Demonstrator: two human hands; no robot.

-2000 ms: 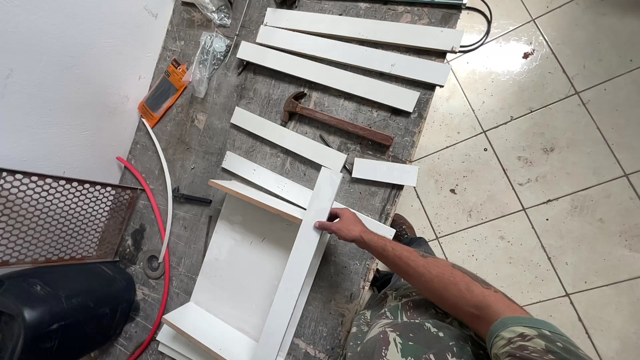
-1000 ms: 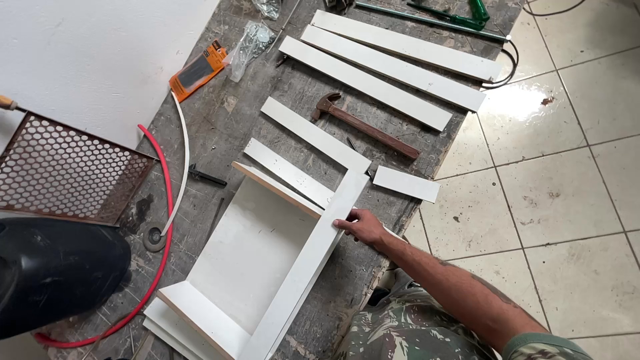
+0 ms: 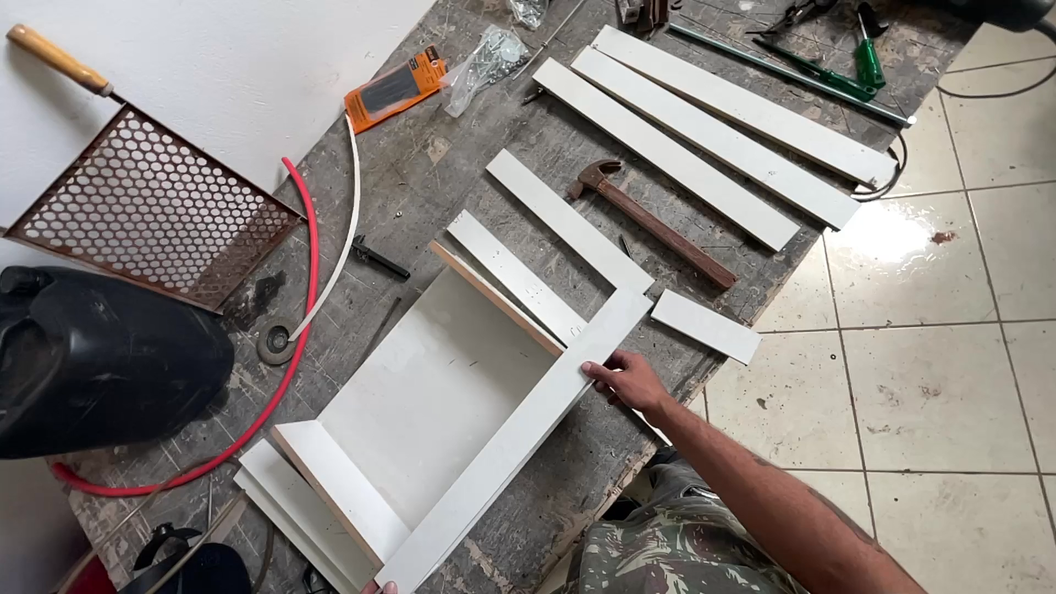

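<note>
My right hand (image 3: 624,380) grips a long white board strip (image 3: 511,441) near its upper right end, thumb on top and fingers at its outer edge. At the lower left end of this strip, only fingertips of my left hand (image 3: 381,587) show, touching the strip; the rest is out of frame. The strip lies along the near side of an open white box frame, beside its flat panel (image 3: 437,371) and two upright side boards (image 3: 499,297). Another white strip (image 3: 569,219) nearly meets its upper end. A short white piece (image 3: 705,326) rests to the right.
A claw hammer (image 3: 660,223) lies beyond the strips, with several long white boards (image 3: 714,136) farther back. Red tubing (image 3: 309,330), a black container (image 3: 107,363) and a perforated metal screen (image 3: 157,206) stand left. Green-handled tools (image 3: 866,62) lie at the back right of the worn workbench (image 3: 445,148).
Fingertips of my left hand have come into view at the strip's lower end. My right hand stays at the strip's upper part. The view has shifted.
</note>
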